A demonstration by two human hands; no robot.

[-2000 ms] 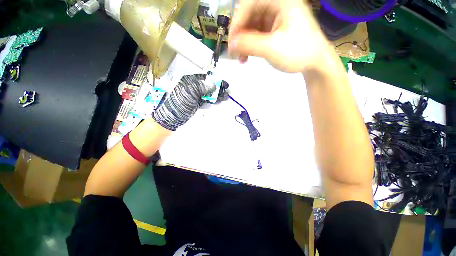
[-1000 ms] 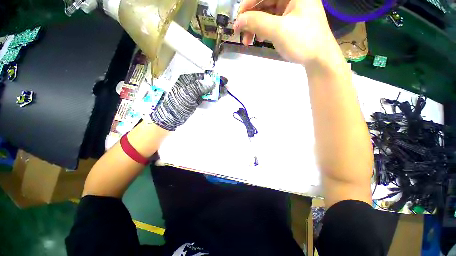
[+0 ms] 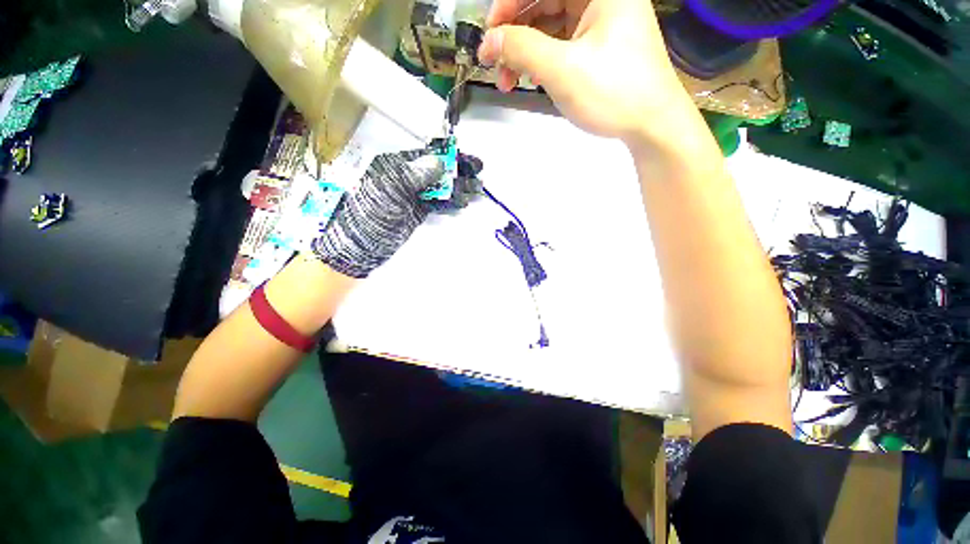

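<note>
My left hand (image 3: 388,202), in a grey-black striped knitted glove with a red band at the wrist, holds a small teal circuit board (image 3: 442,175) by its edges. A thin black cable (image 3: 521,252) runs from the board to a tied bundle and small plug on the white board. The dark soldering iron (image 3: 458,90) points down, its tip at the board's upper end; whether they touch is unclear. My bare right hand (image 3: 564,64) is beside the iron's upper part, fingertips pinched together, with a very thin strand, likely solder wire, at the fingers.
A black cable pile (image 3: 877,319) lies at the right end of the white board (image 3: 596,319). A yellowish fume hood (image 3: 308,64) hangs upper left. A black mat (image 3: 117,191) with small components lies left. A purple-rimmed fan (image 3: 761,21) stands upper right. Teal pieces lie left of the glove.
My right hand has come down and left, closer to the iron. The gloved hand and circuit board have shifted slightly left. Small green boards now show on the green belt at upper right.
</note>
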